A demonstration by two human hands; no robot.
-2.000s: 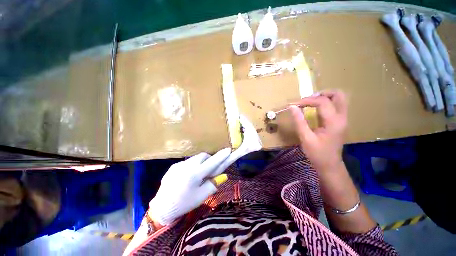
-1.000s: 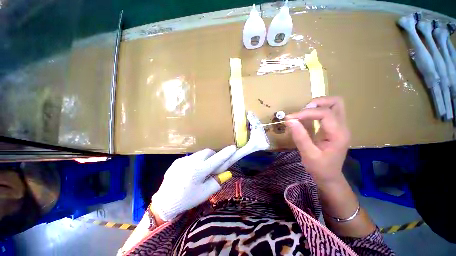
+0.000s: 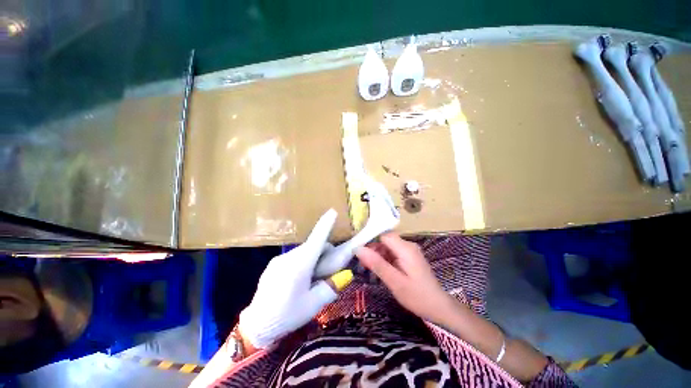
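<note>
A pale grey moulded part is held at the bench's front edge, its curved head over the left yellow tape strip and its shaft angled down to the left. My left hand, in a white knit glove with a yellow band on one finger, holds the shaft. My bare right hand is at the part just below its head, fingers touching it. No swab shows in my right hand. A small white cap sits beside a brown stain on the cardboard pad.
Two white squeeze bottles stand at the back, with thin white sticks below them. Yellow tape strips frame the pad. Several grey parts lie at right. A thin metal strip crosses the left side; blue stools are below.
My right hand has moved down and left from beside the cap to the grey part. The swab it held is no longer visible. My left hand still holds the part.
</note>
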